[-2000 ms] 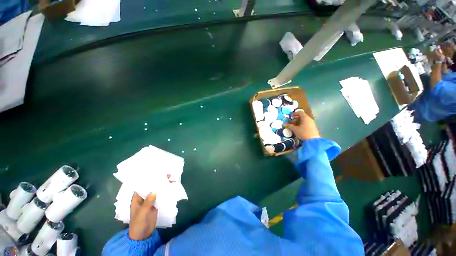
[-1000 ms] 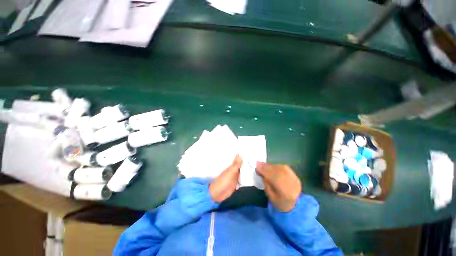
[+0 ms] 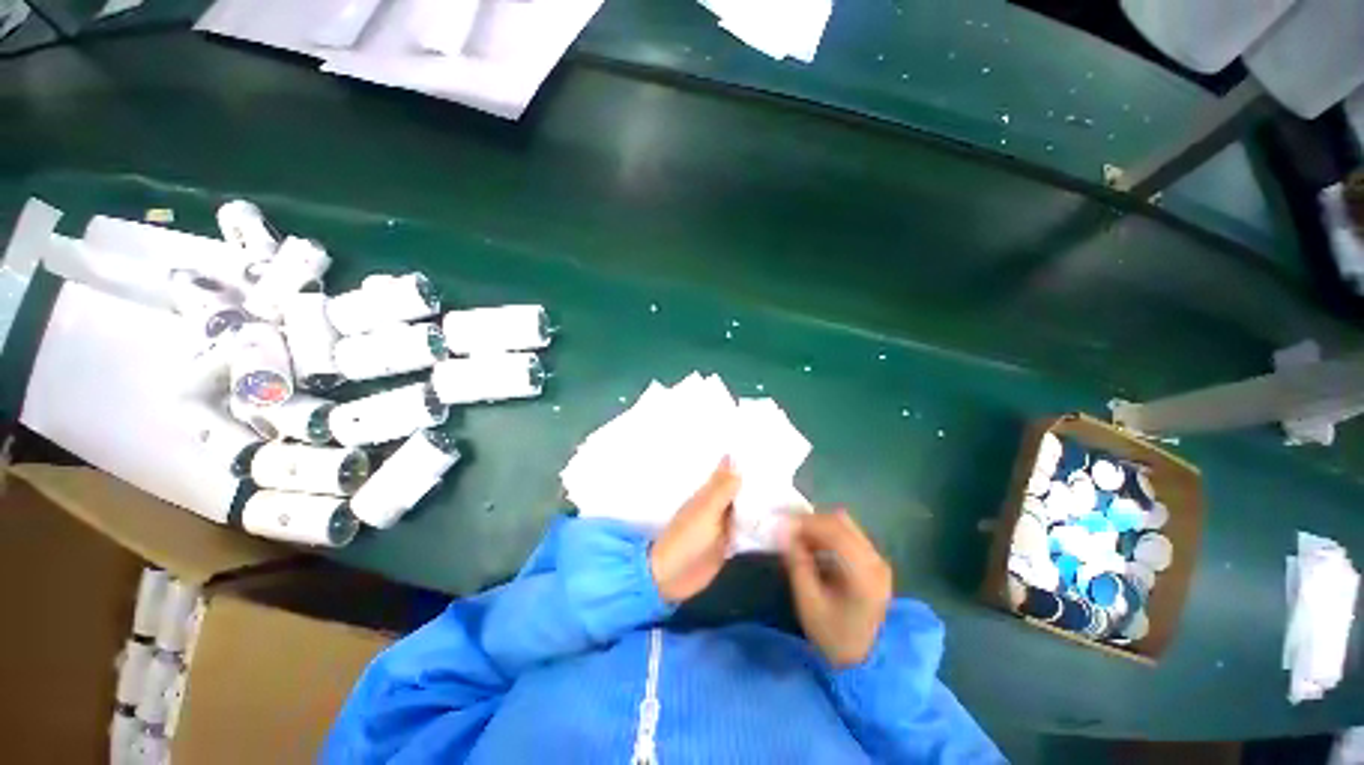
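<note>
A fanned stack of thin white wrapping sheets lies on the green bench in front of me. My left hand holds a white wrapping sheet at the right side of the stack, thumb on top. My right hand is just right of it, blurred, with its fingertips curled at the sheet's right edge. Whether it grips the sheet or a disc cannot be made out. The disc tray, a small brown carton, stands at the right with white, blue and dark discs in it.
A pile of white cylinder units with dark ends lies at left, partly on a white bench liner. An open packing carton with white cylinders is at lower left. A metal post and more white sheets are at right.
Two seconds ago my right hand was in the disc tray; it has come back beside my left hand at the sheets. Since one second ago my right hand has shifted slightly and its fingers have curled.
</note>
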